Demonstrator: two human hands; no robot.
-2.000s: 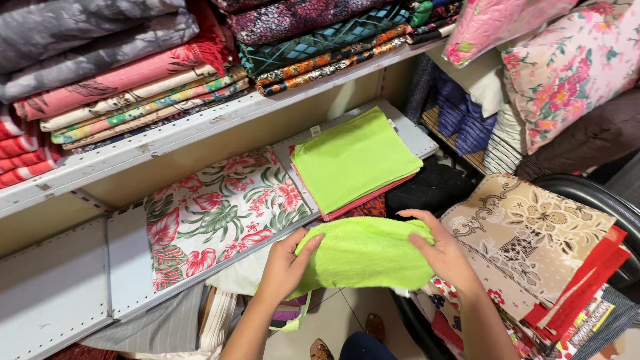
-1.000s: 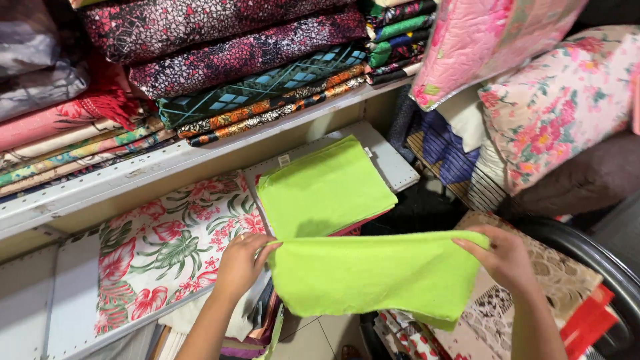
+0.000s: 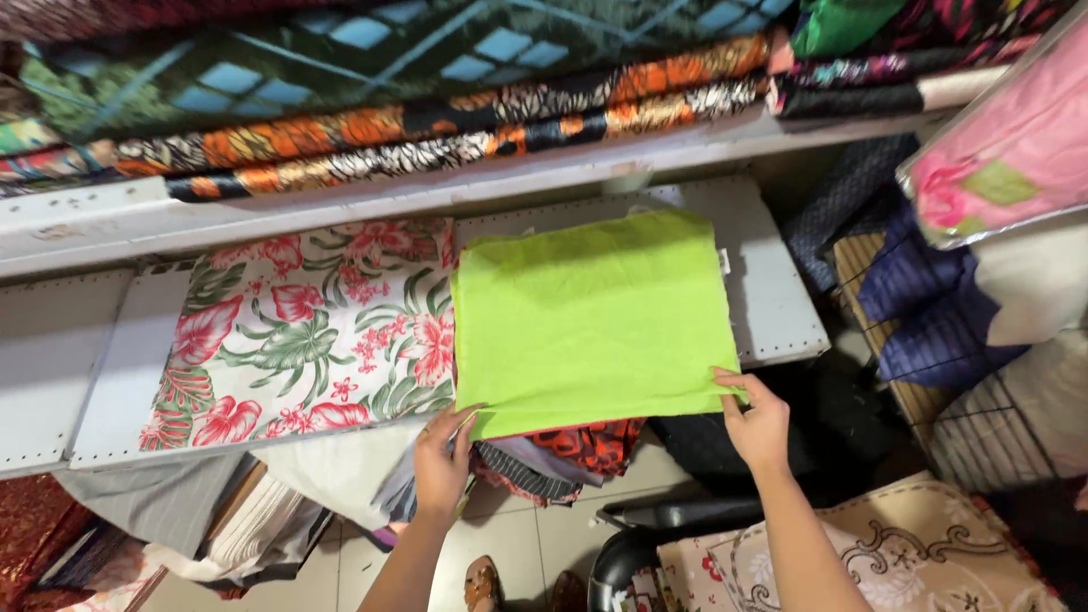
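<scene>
A lime green folded cloth (image 3: 595,323) lies flat on the white metal shelf (image 3: 773,297), on top of a pile whose red edge shows below it. My left hand (image 3: 442,459) pinches its near left corner. At the near right corner, my right hand (image 3: 752,416) has the edge between thumb and fingers. Touching or nearly touching the pile on its left is a white cloth with red and green tropical flowers (image 3: 314,340).
Folded patterned fabrics (image 3: 442,127) fill the upper shelf. Striped and plain cloths (image 3: 195,501) sit under the shelf. At lower right, a beige floral cloth (image 3: 918,544) lies by a black chair-like frame (image 3: 629,561). A pink packaged textile (image 3: 1003,153) juts in at right.
Both hands have brought the lime green cloth from in front of the shelf onto the lime green pile, where it now lies spread. The view has moved closer to the shelf.
</scene>
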